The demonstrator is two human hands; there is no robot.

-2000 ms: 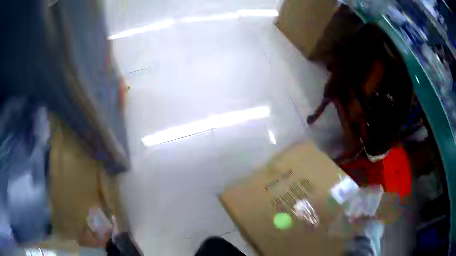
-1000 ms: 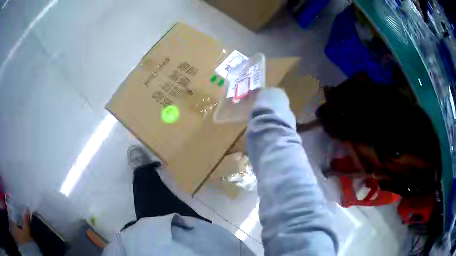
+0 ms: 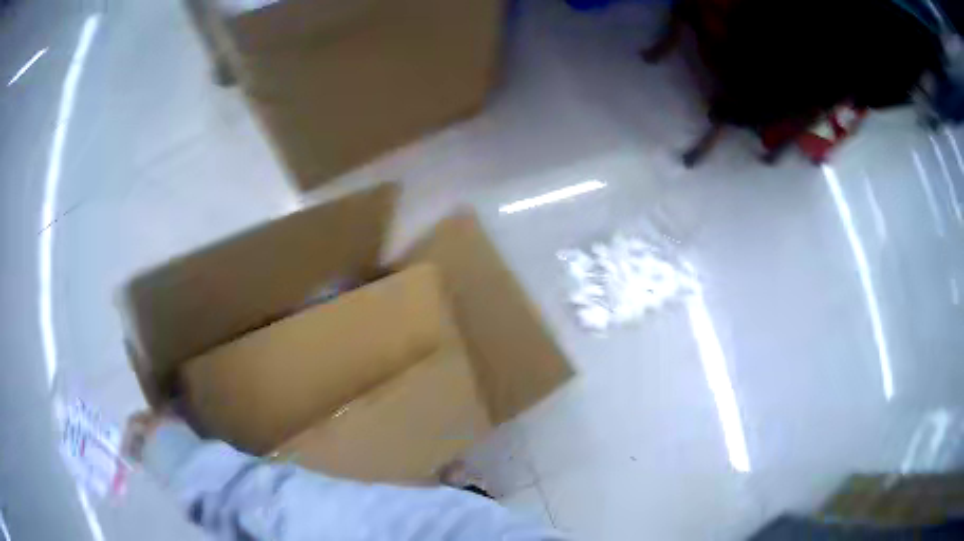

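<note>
The picture is blurred. My right hand (image 3: 143,431) is at the far left, beside an open carton's edge. It holds a clear plastic box (image 3: 93,449) with a printed, red-marked label. My light sleeve crosses the bottom, in front of the carton. The open brown carton (image 3: 317,365) stands on the floor with flaps spread. A small skin-coloured and dark patch (image 3: 465,478) shows below its lower right edge; it may be part of my left hand, but blur and the sleeve hide its shape.
A bag of white parts (image 3: 624,280) lies on the glossy floor right of the carton. Another brown carton (image 3: 370,90) stands above it. Dark brown furniture (image 3: 803,63) with legs and something red (image 3: 819,135) are at the upper right. A brown edge (image 3: 898,502) shows at the lower right.
The view has swung. The carton with the green dot no longer shows; an open carton and the white parts now do. The hand with the clear box is now at the far left.
</note>
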